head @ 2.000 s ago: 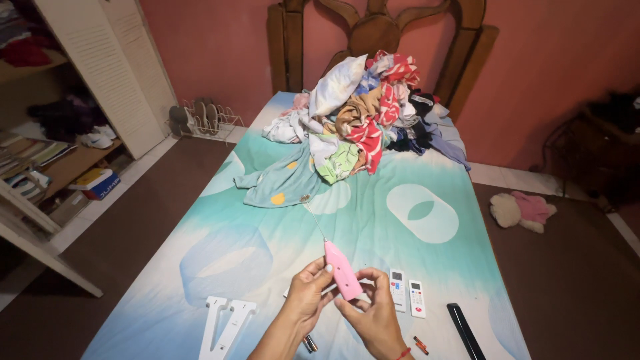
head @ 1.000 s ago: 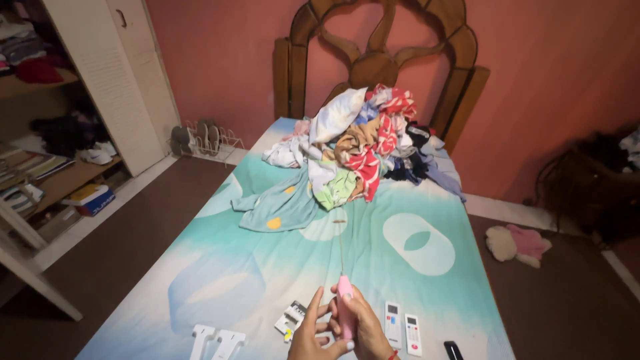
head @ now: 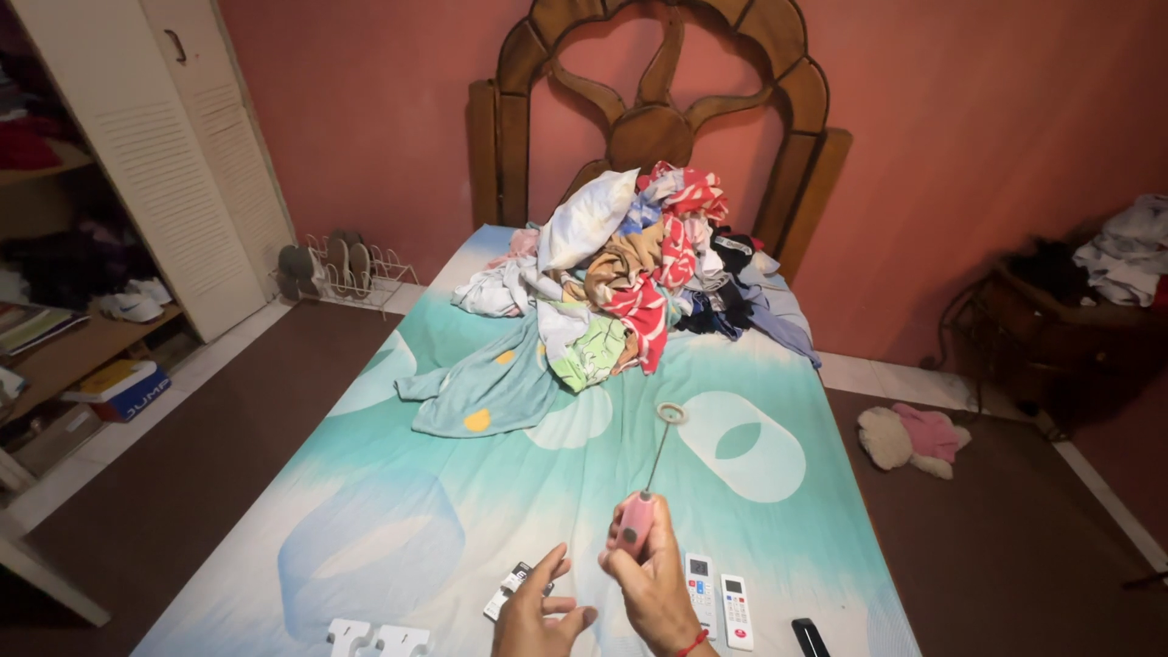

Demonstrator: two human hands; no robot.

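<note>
A pink handheld milk frother point(head: 636, 522) is gripped in my right hand point(head: 650, 579), its thin metal shaft pointing away over the bed and ending in a round whisk ring. My left hand point(head: 545, 611) is just left of it, fingers apart and holding nothing. Behind my left hand lies a small black-and-white package point(head: 513, 584), partly hidden. Two white remote controls, one point(head: 699, 584) beside my right wrist and another point(head: 737, 610) to its right, rest on the sheet. A black object point(head: 808, 639) lies at the lower right. Two white plastic pieces, one point(head: 349, 636) beside the other point(head: 402, 641), are at the lower left.
A heap of clothes point(head: 620, 283) lies on the bed point(head: 511, 493) by the wooden headboard point(head: 650, 137). On the floor are a stuffed toy point(head: 912, 440) at right and a wire shoe rack point(head: 365, 271) at left. Open shelves point(head: 100, 356) stand at far left.
My left hand has let go of the pink frother, which both hands were touching earlier. The frother is now in my right hand alone. The view has tilted up.
</note>
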